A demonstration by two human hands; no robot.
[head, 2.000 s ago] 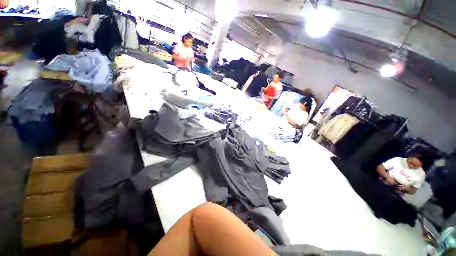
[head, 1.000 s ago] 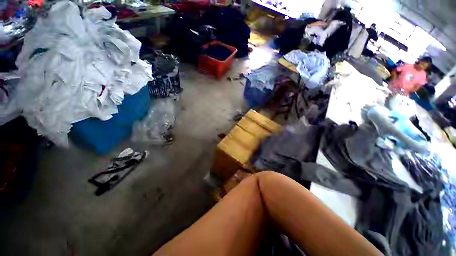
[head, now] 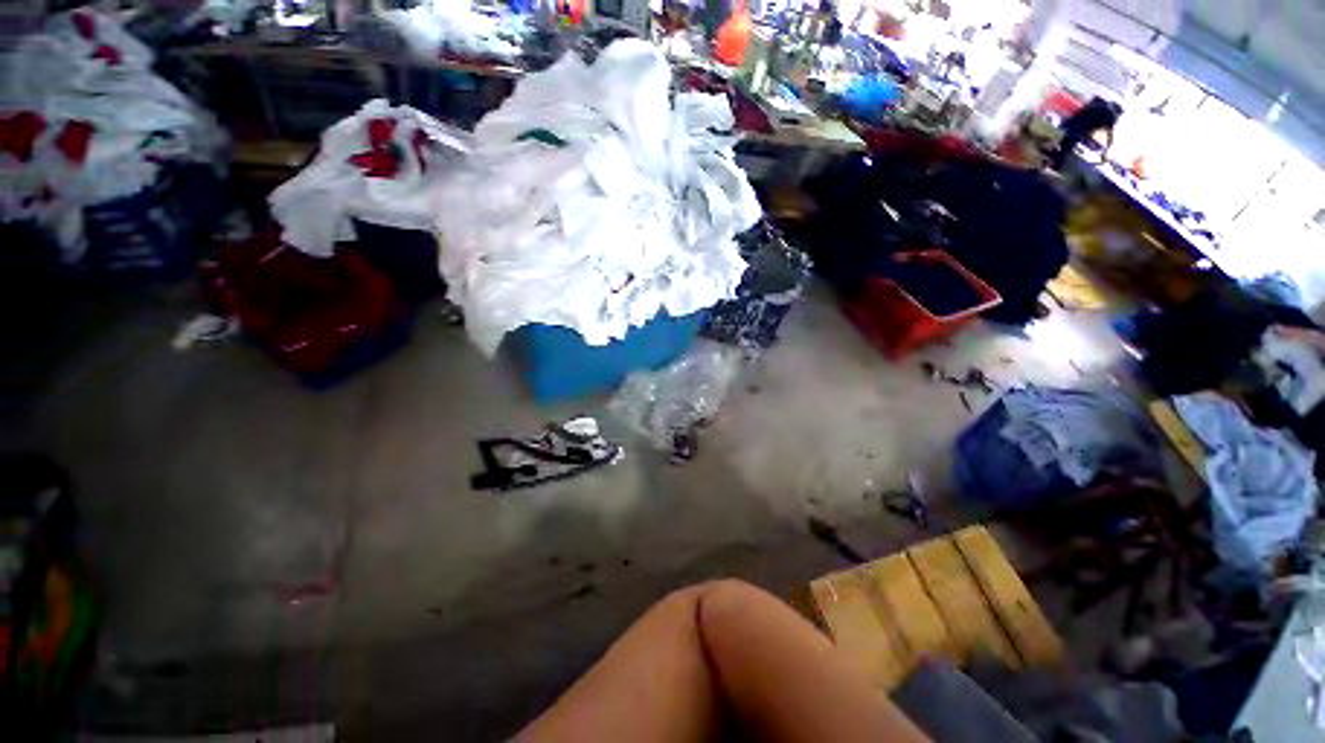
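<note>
Neither of my hands is in view. A bent bare limb (head: 727, 661), apparently my arm folded at the elbow, rises from the bottom edge and ends out of the picture. Just beyond it, tan cartons (head: 937, 595) stand on the floor. Dark grey garments (head: 1083, 704) lie blurred at the lower right, partly in front of the cartons. Only a corner of the white table (head: 1286, 675) shows at the right edge. I cannot tell what my hands hold.
A big white cloth heap (head: 596, 218) spills over a blue container (head: 603, 360). Clear plastic (head: 676, 395) and a black-and-white item (head: 545, 456) lie on the floor. A red crate (head: 908, 331) holds dark cloth. Light blue garments (head: 1250, 472) hang at the right.
My view has swung left from the table to the floor. The table and grey garments have shifted to the right edge, and the people have left the picture. The bent limb stays at the bottom.
</note>
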